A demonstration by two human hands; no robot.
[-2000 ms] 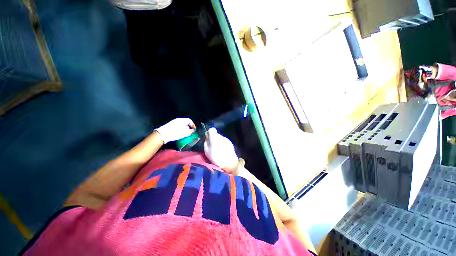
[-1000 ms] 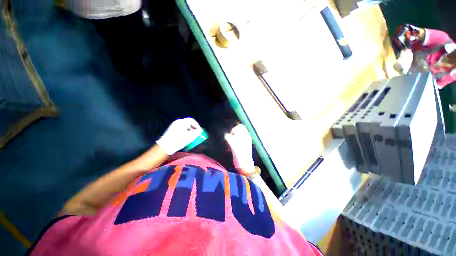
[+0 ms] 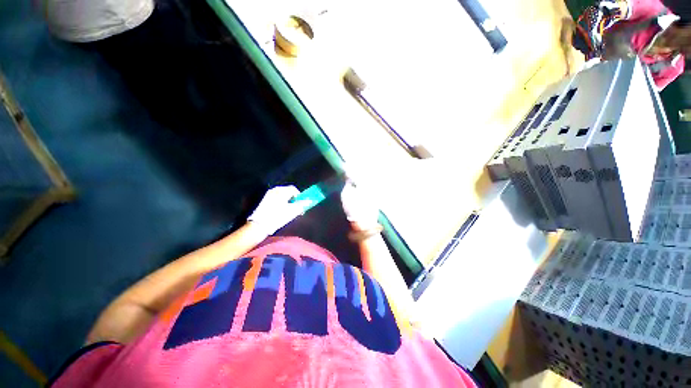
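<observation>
My left hand, in a white fingerless glove, holds green masking tape in front of my shirt. A green length of tape runs from it toward my right hand, whose fingertips are at its far end by the bench's green edge. My right hand is partly blurred, and its exact hold is hard to see. A metal chassis lies on the bench, glaring white, so its outline is mostly lost.
A cream tape roll lies near the bench's green edge. At right are a flat metal panel, grey chassis standing together and perforated metal parts. Another person is at the top right. A wood-edged object is at left.
My hands first moved apart, and now a green length of tape spans toward my right hand. The view has shifted, so the bench and its contents sit further left and higher.
</observation>
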